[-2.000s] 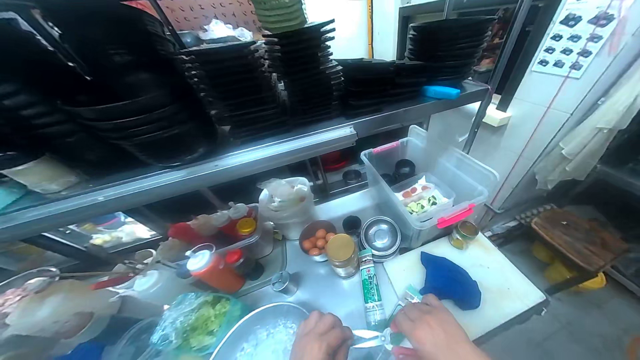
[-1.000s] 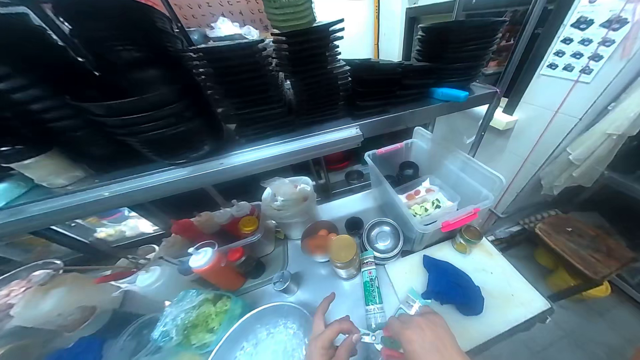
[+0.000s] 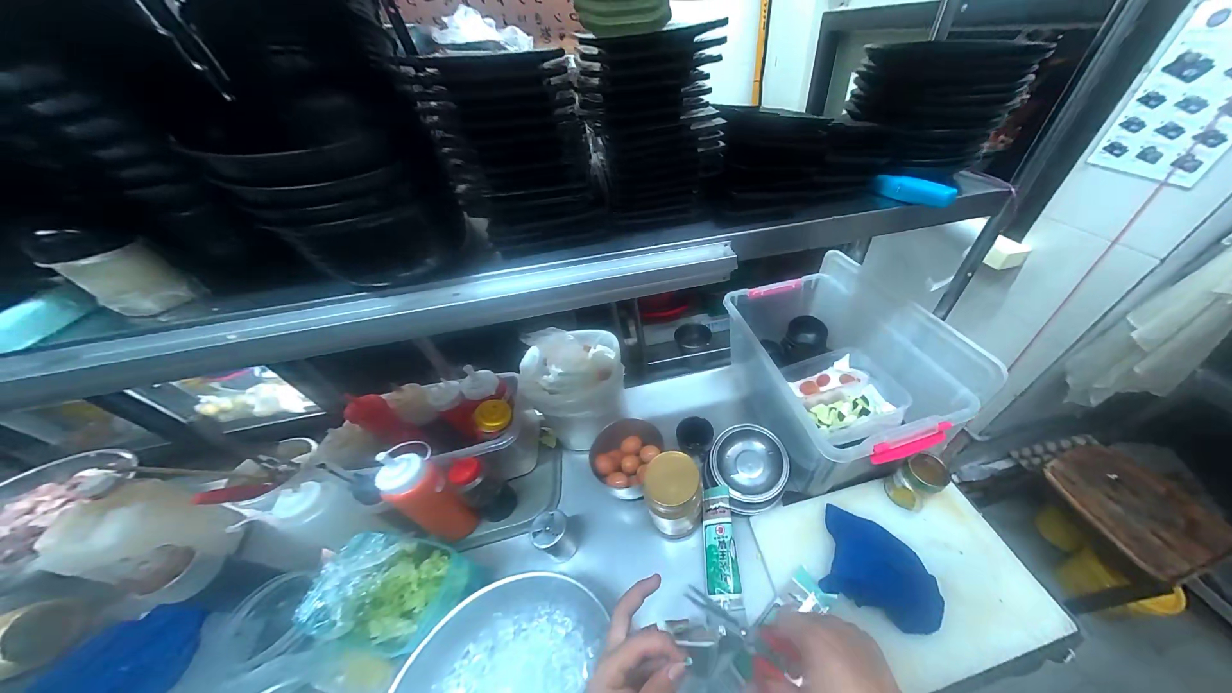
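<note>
At the bottom of the head view, my left hand [image 3: 640,640] pinches a small plastic packet [image 3: 688,632] between thumb and fingers, its index finger raised. Close beside it, my right hand [image 3: 818,654] holds scissors [image 3: 724,616] with red on the handles, blades spread at the packet. A green and white packet [image 3: 804,592] lies just above my right hand. A green and white tube [image 3: 720,549] lies on the steel counter above both hands. The blue cloth [image 3: 881,568] rests on the white cutting board [image 3: 991,577]. Blur hides the exact finger placement.
A metal bowl of ice [image 3: 525,635] is left of my hands. Beyond stand a brown-lidded jar [image 3: 674,491], a bowl of eggs [image 3: 626,457], steel bowls [image 3: 749,462] and a clear bin [image 3: 837,443]. A steel shelf [image 3: 385,313] with black dishes crosses above.
Two seconds ago my hands held the scissors with clear blades over the counter; my left fingers have since shifted and the index finger has lifted.
</note>
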